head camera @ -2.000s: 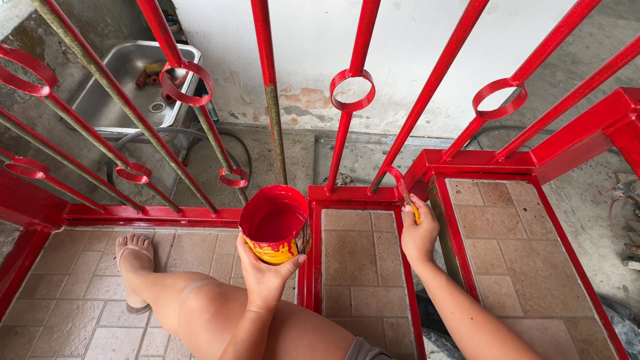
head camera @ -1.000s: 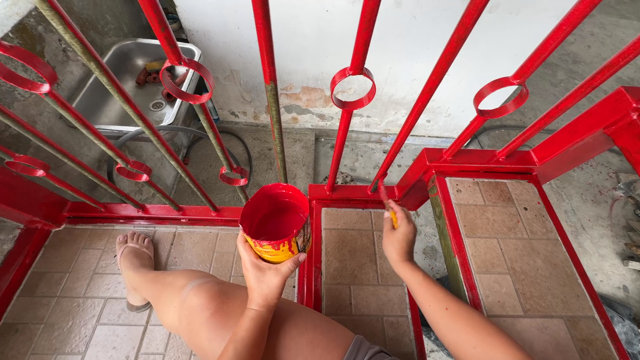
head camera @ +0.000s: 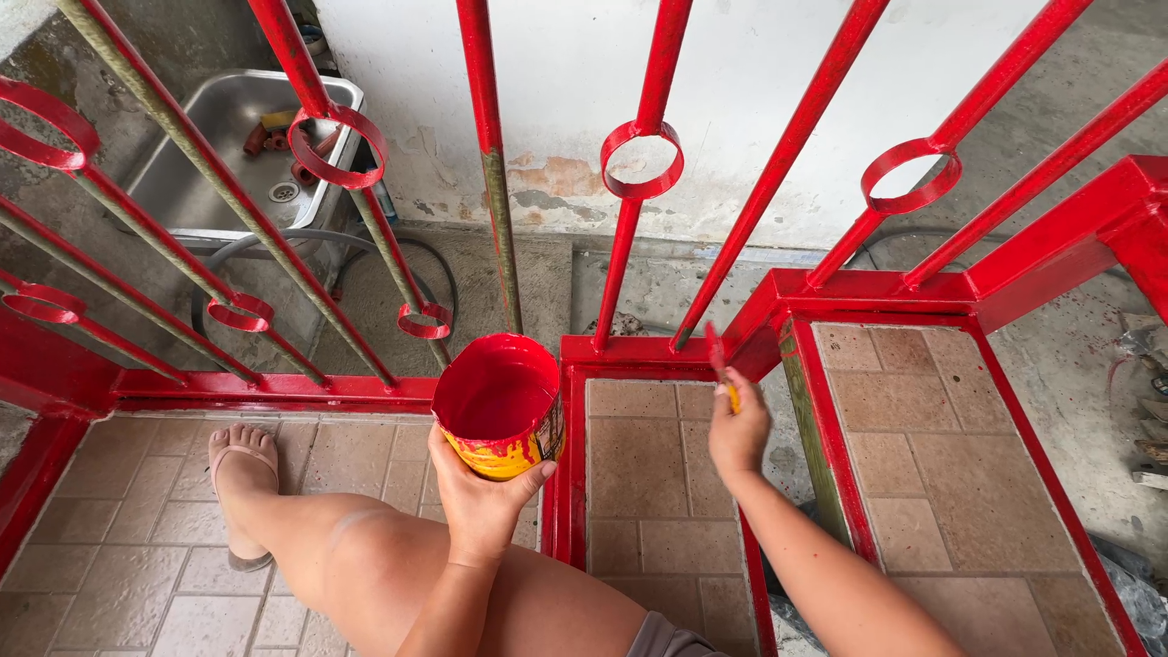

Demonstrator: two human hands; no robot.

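My left hand (head camera: 488, 502) grips a yellow paint can (head camera: 500, 411) of red paint, tilted a little, with red drips down its side. In my right hand (head camera: 739, 424) is a paintbrush (head camera: 715, 349) with a yellow handle and red-coated bristles, close to the foot of a red metal baluster (head camera: 776, 173). A small dark green patch shows low on that baluster. Left of it, a ringed baluster (head camera: 620, 274) is red down to the bottom rail (head camera: 639, 349). Another baluster (head camera: 497, 192) is red above and greenish below.
Tiled steps (head camera: 639, 456) edged in red metal lie under my hands, with a higher step (head camera: 922, 438) at the right. My leg and sandalled foot (head camera: 245, 465) rest on the tiled landing at the left. Beyond the railing are a steel sink (head camera: 228, 192), a grey hose (head camera: 319, 235) and a white wall (head camera: 547, 91).
My right hand with the brush has moved down and left from the corner of the stepped rail towards the baluster's foot. My left hand and the can have stayed in place.
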